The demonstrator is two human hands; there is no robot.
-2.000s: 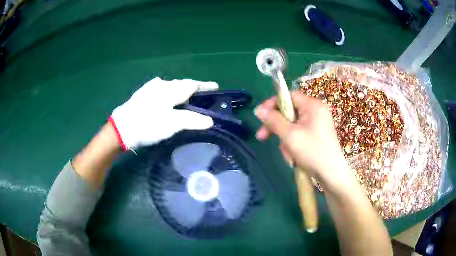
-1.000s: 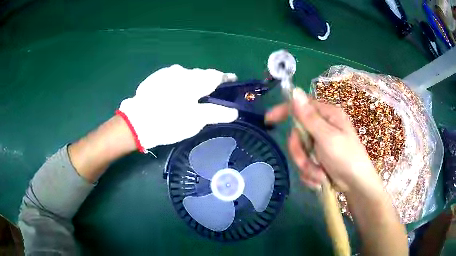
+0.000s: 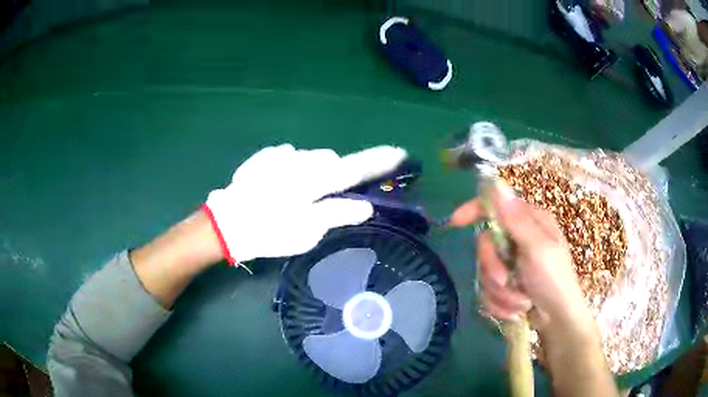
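The navy mini fan (image 3: 368,315) lies on the green belt with its pale grey-blue blades facing up. Its dark stand (image 3: 396,200) is at the fan's far side, with a small copper-coloured piece (image 3: 387,186) on it. My left hand (image 3: 291,203), in a white glove with a red cuff, grips the stand from the left, fingers along both sides of it. My right hand (image 3: 516,256), bare, holds the hammer (image 3: 487,143) by its pale wooden handle. The hammer head is raised to the right of the stand, slightly blurred, apart from it.
An open clear bag of copper-coloured bits (image 3: 594,225) lies at the right, partly behind my right hand. A navy oval part with pale curved ends (image 3: 415,53) lies at the far side. A pale metal post (image 3: 668,128) and other dark parts (image 3: 581,35) are at the far right.
A copper-coloured piece now shows on the stand, unlike the earliest frame. The hammer has moved right, away from the stand. The far oval part sits further left in view.
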